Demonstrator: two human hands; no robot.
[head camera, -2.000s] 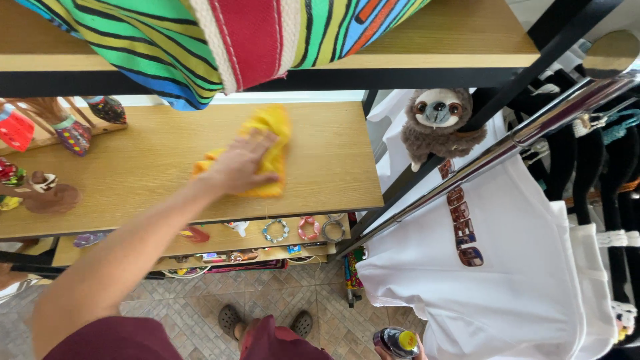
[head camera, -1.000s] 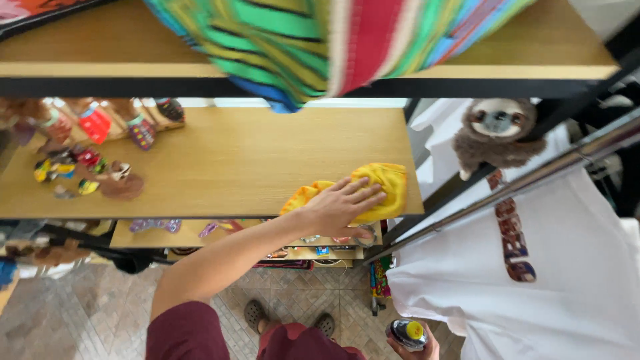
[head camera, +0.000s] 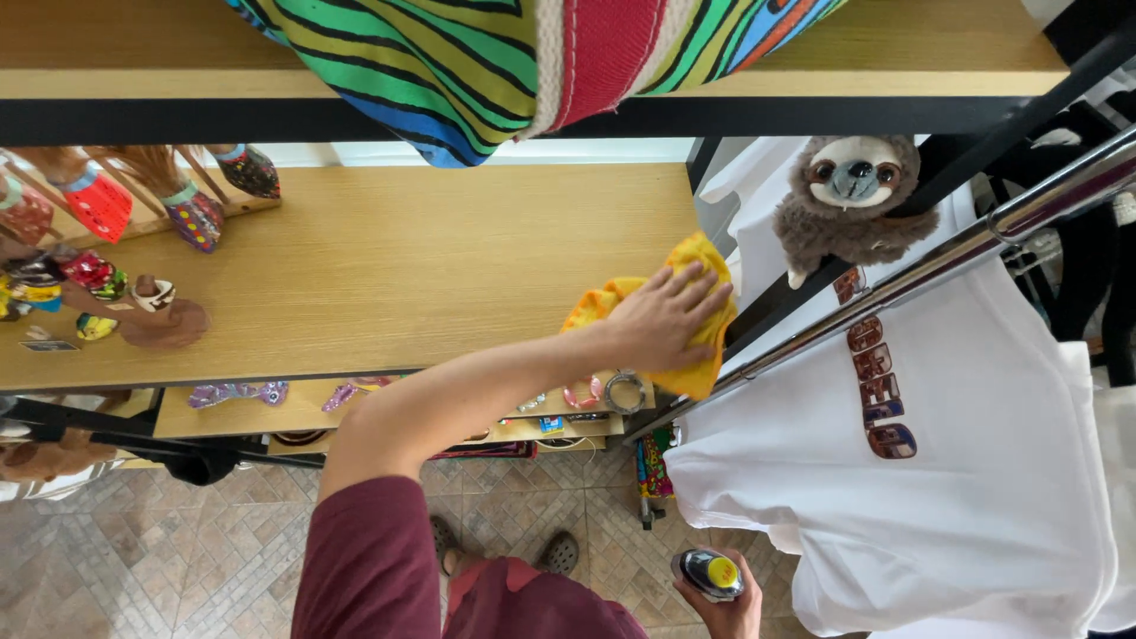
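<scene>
My left hand (head camera: 666, 321) presses a yellow cloth (head camera: 707, 373) onto the right end of a wooden shelf board (head camera: 426, 257), fingers spread over it, and part of the cloth hangs past the board's front corner. Low in the view, beside the white T-shirts, my right hand (head camera: 735, 596) is wrapped around a dark bottle with a yellow cap (head camera: 713, 574). Wooden figurines (head camera: 164, 311) and small painted ornaments stand at the left end of the same board.
Above the board, a striped bag (head camera: 426, 71) overhangs the upper shelf's edge. A plush sloth (head camera: 852, 200) clings to the black frame at the right, near a chrome rail (head camera: 958, 253) and white T-shirts (head camera: 985, 426). Bracelets (head camera: 625, 392) lie on a lower shelf.
My left hand and the yellow cloth have moved from mid-board to its right end. The bottle in my right hand shows more fully than in the earliest frame.
</scene>
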